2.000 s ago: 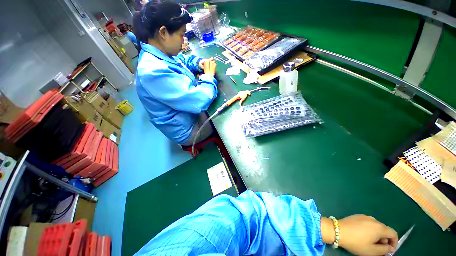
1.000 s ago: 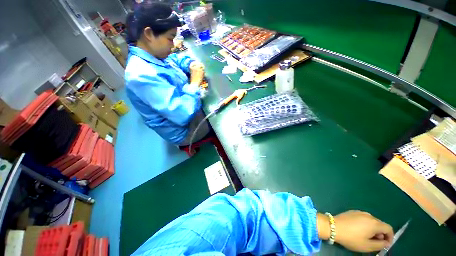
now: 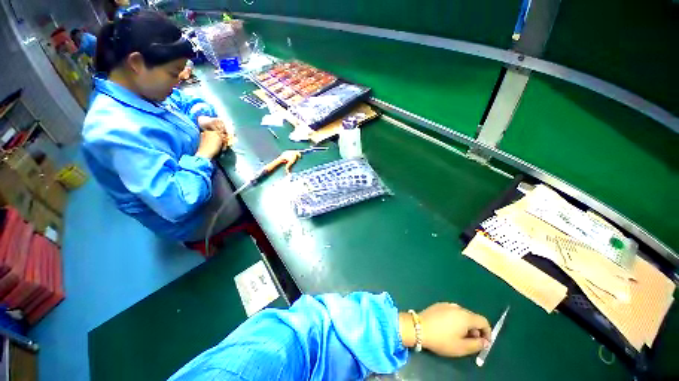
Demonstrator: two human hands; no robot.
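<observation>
My left hand point(image 3: 451, 330), bare, with a beaded bracelet and blue sleeve, reaches in from the bottom to the lower right. Its thumb and fingertips are closed on thin silvery tweezers point(image 3: 494, 335). The tweezers' narrow pointed end slants up and away to the right, and the pale other end shows below the fingers. Part of the tweezers is hidden at the fingertips. Nothing shows between the points. My right hand is out of the picture.
Sticker sheets point(image 3: 514, 274) lie on a black tray at right. Ahead are a bagged parts tray point(image 3: 339, 187), an orange-handled air gun point(image 3: 281, 161), a white bottle point(image 3: 350, 141) and an orange-brown parts tray point(image 3: 294, 80). A person in blue point(image 3: 149, 149) sits at left.
The view has turned right, so everything sits further left and more sheets show. My left hand still holds the tweezers, which now tilt more upright. The neighbour's hands have shifted slightly.
</observation>
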